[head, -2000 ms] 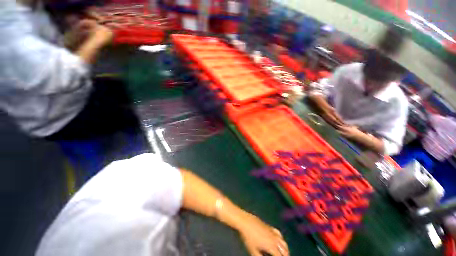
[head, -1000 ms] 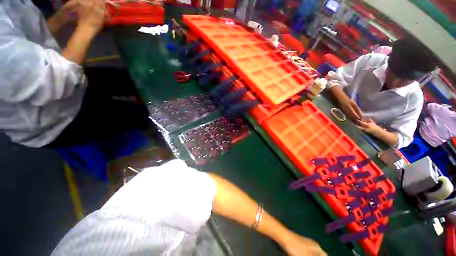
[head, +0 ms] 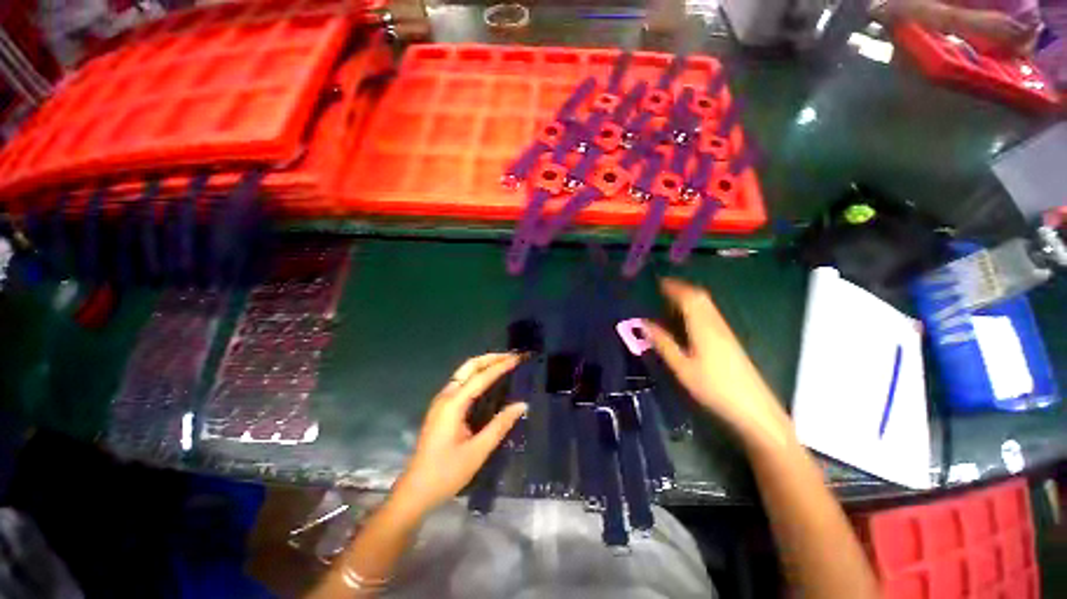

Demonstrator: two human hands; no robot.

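Dark-strapped watches [head: 559, 439] lie side by side in a row on the green bench top in front of me, black square faces up and straps towards me. One at the right of the row shows a pale pink square [head: 635, 336]. My left hand [head: 451, 439] is at the left end, thumb and fingers apart, fingertips by a black face. My right hand [head: 708, 357] is at the right end, fingers apart, thumb tip at the pink square. Whether either hand presses on a watch is unclear.
Behind is a red-orange tray [head: 439, 129] with purple-strap watches [head: 608, 179]; stacked trays [head: 222, 105] stand left. Film sheets [head: 275, 351] lie left. Paper [head: 837, 374] with a blue pen [head: 892, 392] and a blue tray [head: 1030, 351] lie right. A red tray [head: 965, 550] is low right.
The view has turned from a tilted look along the bench to face it squarely. Both my hands and the row of dark watches now show; the bracelet arm no longer reaches across to the right.
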